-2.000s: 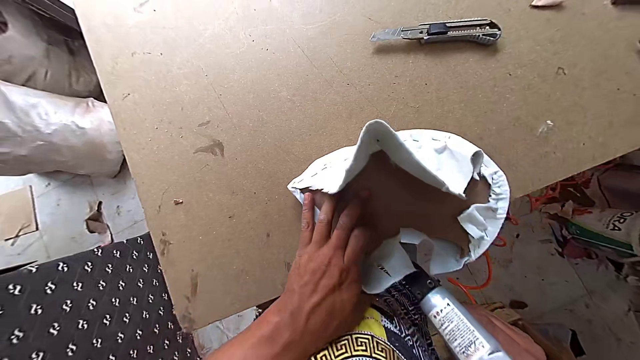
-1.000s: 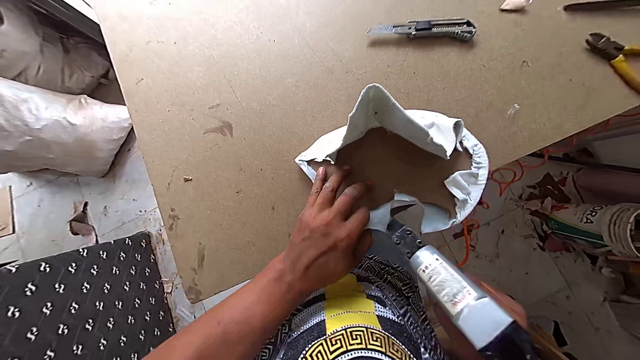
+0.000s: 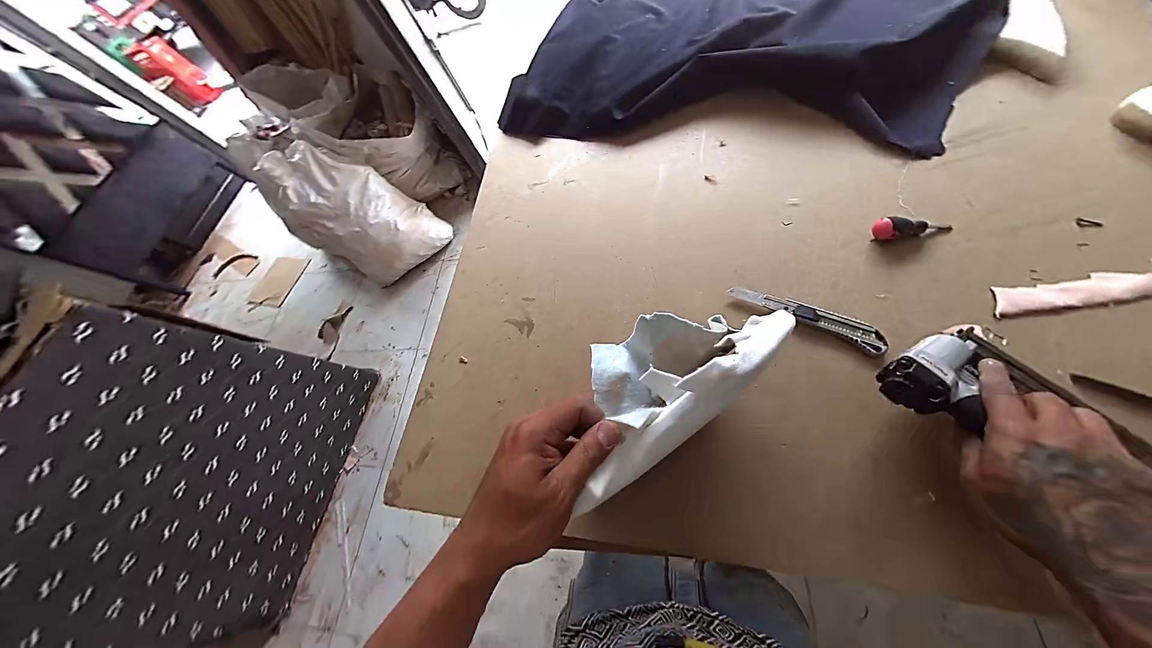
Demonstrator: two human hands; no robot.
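Note:
My left hand (image 3: 549, 468) pinches the edge of a white fabric-covered piece (image 3: 688, 423), which is tilted up off the table, its loose fabric edges and hollow side showing. At the right, my right hand (image 3: 1026, 441) is closed around the handle of a pneumatic stapler (image 3: 931, 369), which is over the table surface. A snap-off utility knife (image 3: 810, 319) with its blade out lies just behind the white piece, between it and the stapler.
On the brown table (image 3: 612, 234) lie dark blue fabric (image 3: 720, 63), a small red-and-black screwdriver (image 3: 900, 228) and a pink strip (image 3: 1075, 295). White sacks (image 3: 351, 216) stand on the floor at the left, near a dark patterned panel (image 3: 180, 468).
My left hand has lifted and tilted the white piece, which lay on the table. The stapler in my right hand has moved away from it to the right. The view has swung widely.

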